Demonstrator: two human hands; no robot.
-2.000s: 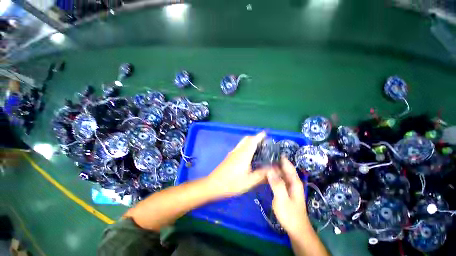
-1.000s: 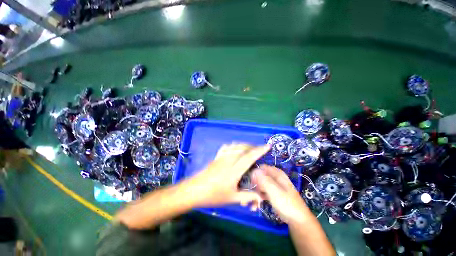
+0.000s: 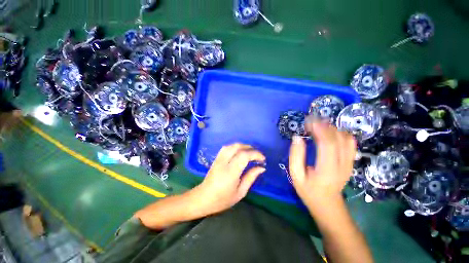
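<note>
The blue tray (image 3: 247, 110) lies in front of me. My left hand (image 3: 231, 172) is over its front left part, fingers curled and the thumb slightly apart; I see no disc in it. My right hand (image 3: 324, 159) is over its right part, blurred, thumb and fingers apart. Its fingertips overlap the lower edge of a speckled disc (image 3: 327, 106); contact cannot be told. A darker disc (image 3: 293, 124) lies in the tray beside the thumb tip. Tiny clear rings (image 3: 202, 158) lie near the left wall. A thin looped lead (image 3: 284, 170) lies between the hands.
Discs with white leads are heaped left (image 3: 110, 97) and right (image 3: 434, 187) of the tray on the green surface (image 3: 293, 51). Single discs lie farther back (image 3: 247, 10). A light blue-white patch (image 3: 110, 157) lies by the left heap. A yellow line (image 3: 92, 156) runs at lower left.
The hands were together around a dark part; now they are apart, the right one farther right. A darker disc now shows in the tray. The whole view has shifted, with the heaps higher in it.
</note>
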